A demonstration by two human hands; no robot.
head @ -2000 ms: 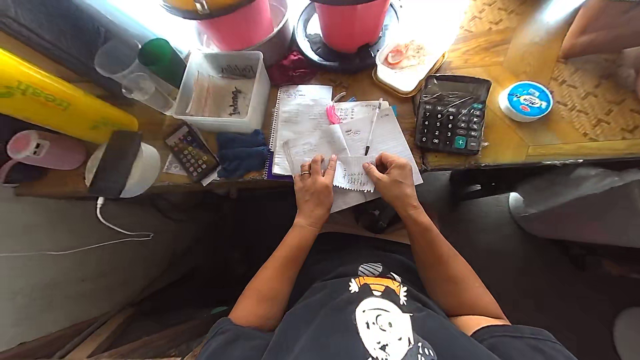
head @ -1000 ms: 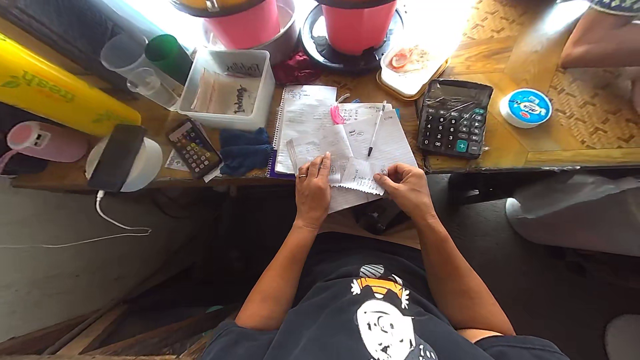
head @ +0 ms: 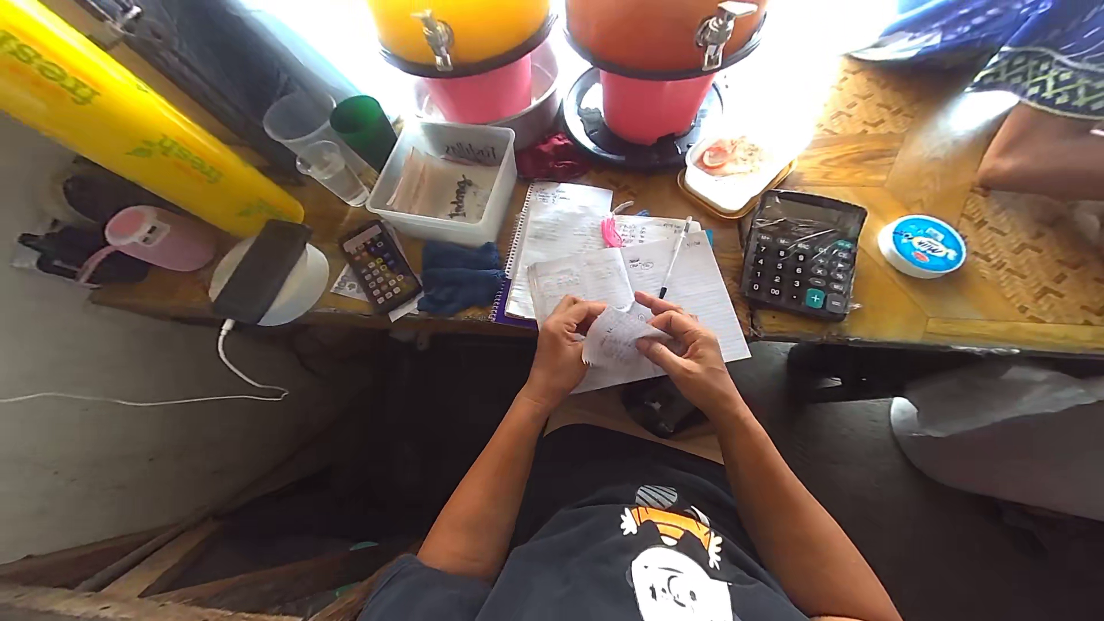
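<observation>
A small sheet of handwritten paper is held up off the notebooks between my two hands. The fingers of my left hand pinch its left edge, and my right hand grips its right side. Beneath and behind it lie an opened small notebook, a larger lined sheet and a spiral notebook. A pen rests on the pages just above my right hand. A pink tassel-like item lies at the top of the small notebook.
Left of the papers are a folded dark blue cloth, a phone and a plastic box with paper slips. A calculator and a round blue-lidded tub lie right. Two drink dispensers stand behind. Another person's arm rests at far right.
The small sheet, earlier lying low over the papers, is now lifted and curled between my hands. My left hand has shifted from resting flat to pinching its edge.
</observation>
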